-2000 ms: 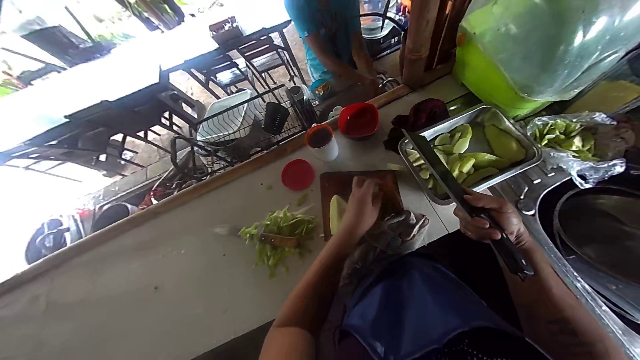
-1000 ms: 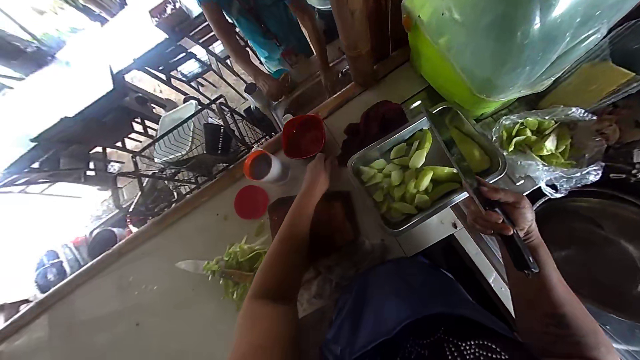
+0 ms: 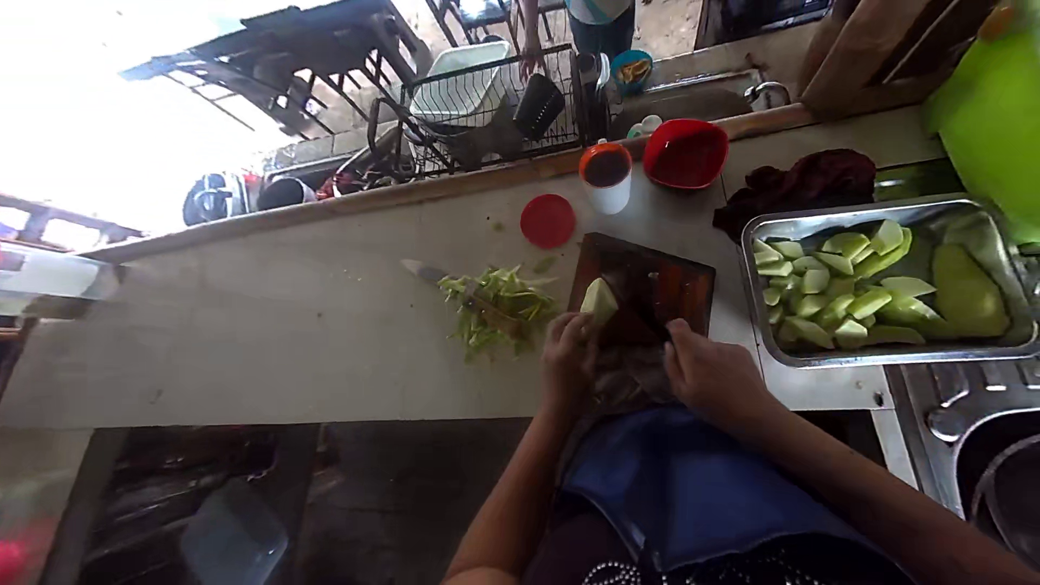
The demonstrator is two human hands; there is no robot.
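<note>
My left hand [image 3: 571, 351] grips a pale green peeled piece of fruit or vegetable [image 3: 600, 301] over the left side of a brown wooden cutting board [image 3: 686, 288]. My right hand [image 3: 715, 370] is closed on the dark handle of a knife [image 3: 650, 313], whose dark blade lies over the board and is hard to make out. Left of the board is a heap of green peelings [image 3: 496, 309], with a second knife [image 3: 422, 270] partly under it. On the right a metal tray [image 3: 764, 341] holds cut pale green pieces and a larger whole piece.
Behind the board stand a red lid [image 3: 548, 221], a white cup with an orange rim [image 3: 606, 195] and a red bowl [image 3: 686, 154]. A dark red cloth [image 3: 804, 187] lies by the tray. Beyond the counter's edge are a wire dish rack [image 3: 487, 106], a sink and another person.
My right hand has moved from over the tray to the board with the knife. My left hand, by the red bowl a second ago, is now at the board holding a piece. The view has turned.
</note>
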